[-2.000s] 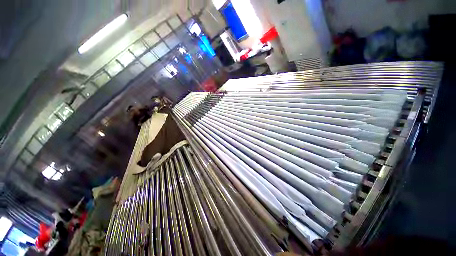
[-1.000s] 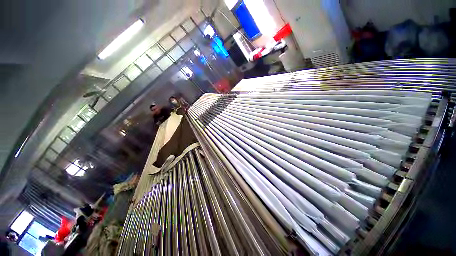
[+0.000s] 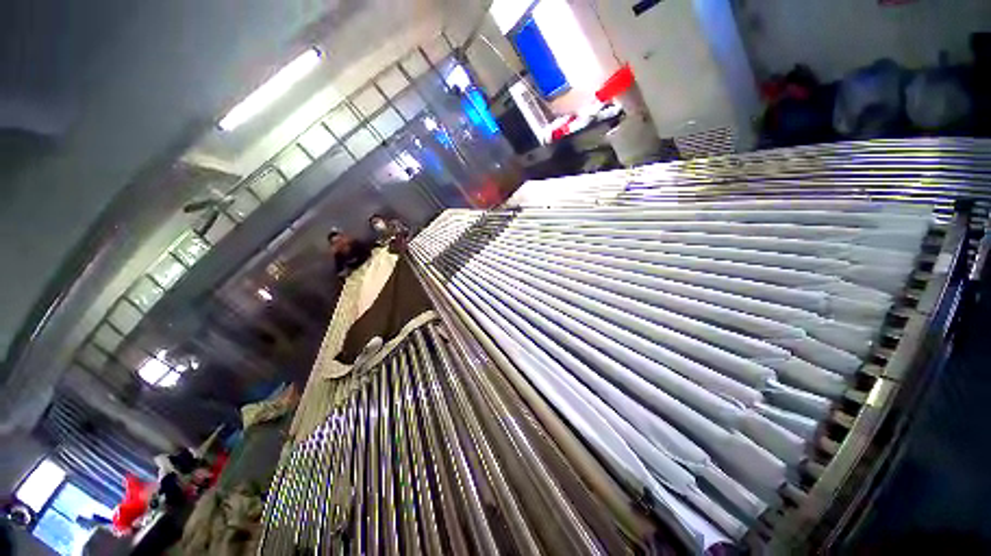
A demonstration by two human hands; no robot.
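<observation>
A white fabric panel (image 3: 674, 326) lies in long parallel ridges over a tube rack. Its near end is puckered and stops short of the slotted rack end bar (image 3: 878, 393). To the left, bare shiny metal tubes (image 3: 408, 456) run away from me. Brown fabric (image 3: 393, 310) with a beige edge (image 3: 348, 364) lies across their far part. Neither my left hand nor my right hand can be made out in the picture.
Another rack of tubes (image 3: 869, 163) lies behind the white panel. Two people (image 3: 364, 241) are at the far end of the racks. A beige cloth pile (image 3: 223, 523) is at the lower left. Bagged goods (image 3: 869, 98) stand by the back wall.
The whole view has shifted and tilted with my head, so the racks sit a little further right than two seconds ago. The fabric shows no clear movement.
</observation>
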